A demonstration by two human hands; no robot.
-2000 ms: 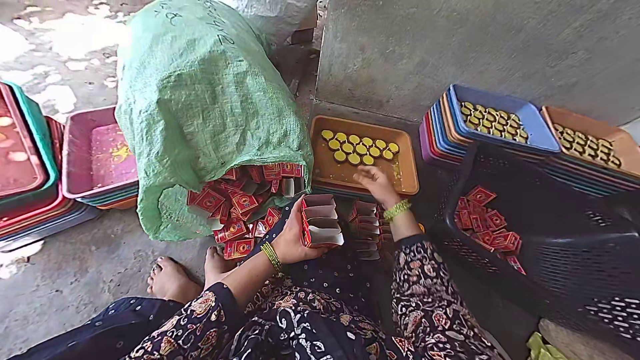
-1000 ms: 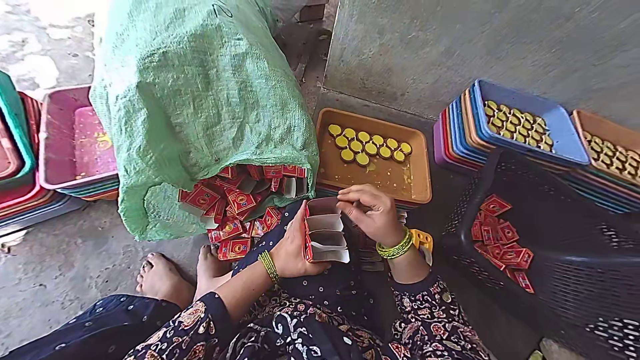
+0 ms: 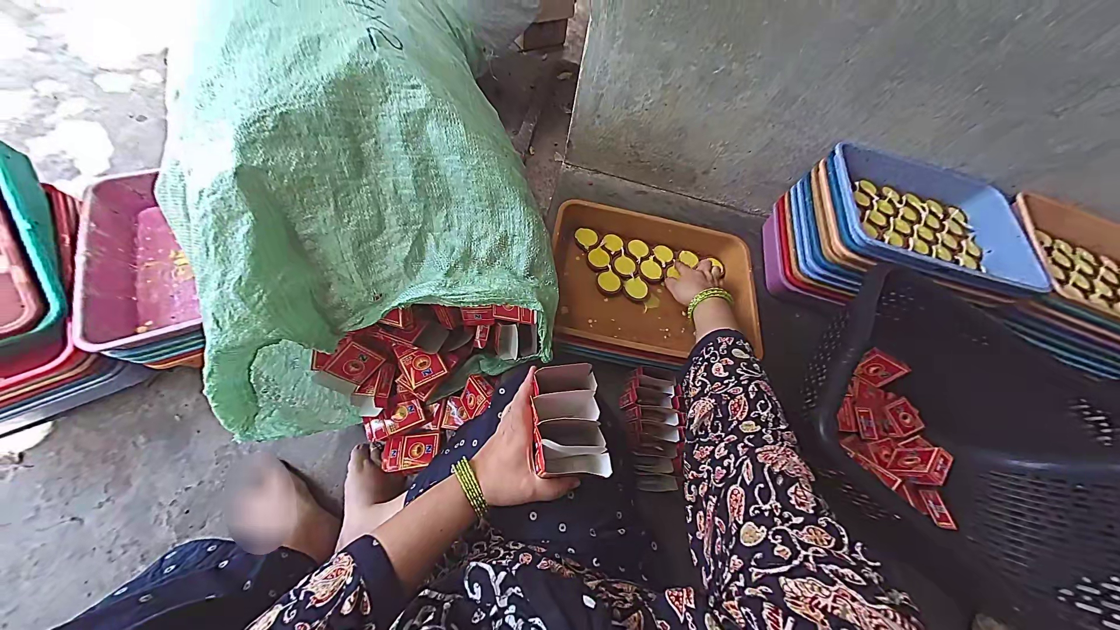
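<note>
My left hand holds a short row of small red cardboard boxes, their open ends up. My right hand reaches into an orange plastic tray, its fingers at the right end of a group of round yellow-topped pieces. Whether the fingers grip a piece is hidden. Beside my lap stands another row of red boxes with open ends. A green woven sack lies with its mouth towards me, and loose red boxes spill out of it.
A black plastic basket at the right holds closed-looking red boxes. Behind it stand stacked trays with more yellow-topped pieces. More stacked trays are at the left. A grey wall rises behind the orange tray.
My right hand was at the boxes in my left hand one second ago and has moved up and away to the yellow-topped pieces. My left hand still holds the row of boxes.
</note>
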